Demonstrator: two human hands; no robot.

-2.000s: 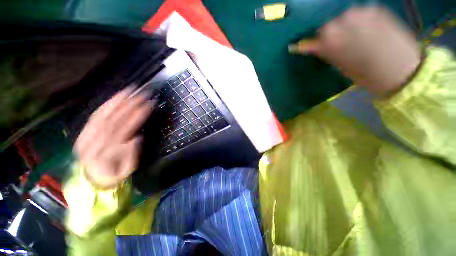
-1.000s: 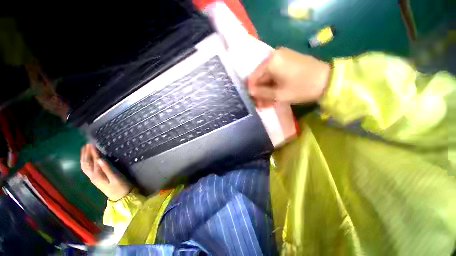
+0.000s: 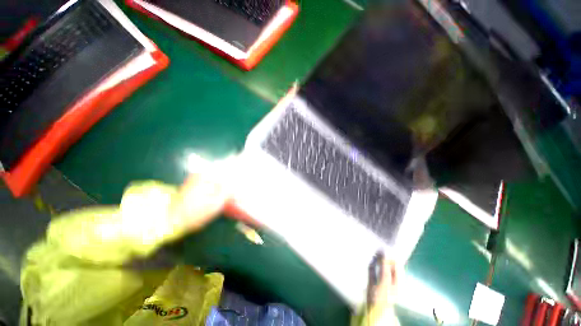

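An open laptop point(image 3: 334, 175) lies tilted in the middle, its dark screen point(image 3: 388, 83) at the upper right. Glare washes out its front half. A white liner and a bit of red tray point(image 3: 241, 213) show under its left side. My left hand point(image 3: 213, 191) is at the laptop's left edge, blurred and overexposed; whether it holds anything cannot be seen. My right hand point(image 3: 384, 286) is small and blurred at the front right corner. A dark patch shows by its fingers, too unclear to name. A small yellow stick point(image 3: 250, 233) shows on the green bench below my left hand.
Other laptops on red trays stand at the upper left point(image 3: 70, 70) and top point(image 3: 236, 25). Part of another liner point(image 3: 474, 207) shows behind the screen. A white card point(image 3: 487, 304) with a thin cord lies at the lower right, near red trays point(image 3: 541, 311).
The view has swung round, so the laptop now slants the other way and neighbouring laptops show. My left hand is at the laptop's left edge; my right hand has moved from its right side to the front corner.
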